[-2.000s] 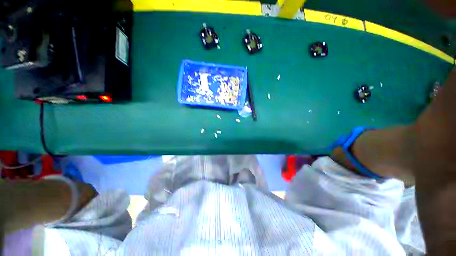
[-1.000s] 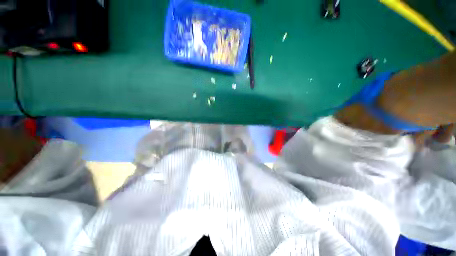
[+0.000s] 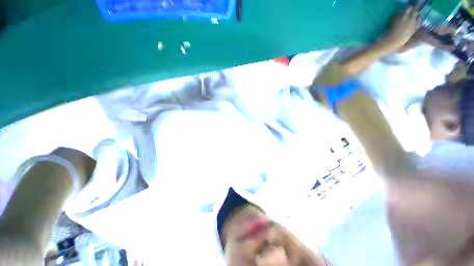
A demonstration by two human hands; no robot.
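Observation:
The blue parts tray (image 3: 171,11) is cut off by the top edge, its contents mostly outside the picture. A dark stick (image 3: 239,9) lies at its right side. Several pale bits (image 3: 184,48) lie on the green bench below it. A blurred hand (image 3: 405,31), apparently my right hand, is at the upper right beyond an arm with a blue band. It is beside a small dark object (image 3: 418,4); whether it holds this is unclear. A bare arm with a pale band (image 3: 67,163) enters at the left, but my left hand cannot be made out.
The green bench edge (image 3: 57,104) slants across the upper picture. Pale smock cloth (image 3: 192,150) fills the middle, largely washed out. Part of a person's face (image 3: 260,234) shows at the bottom, another person (image 3: 444,111) at the right. Dark clutter (image 3: 62,249) shows at the lower left.
The view has tilted down and turned, moving the tray up to the top edge and the black machine out of view. A hand now shows at the upper right and a face at the bottom.

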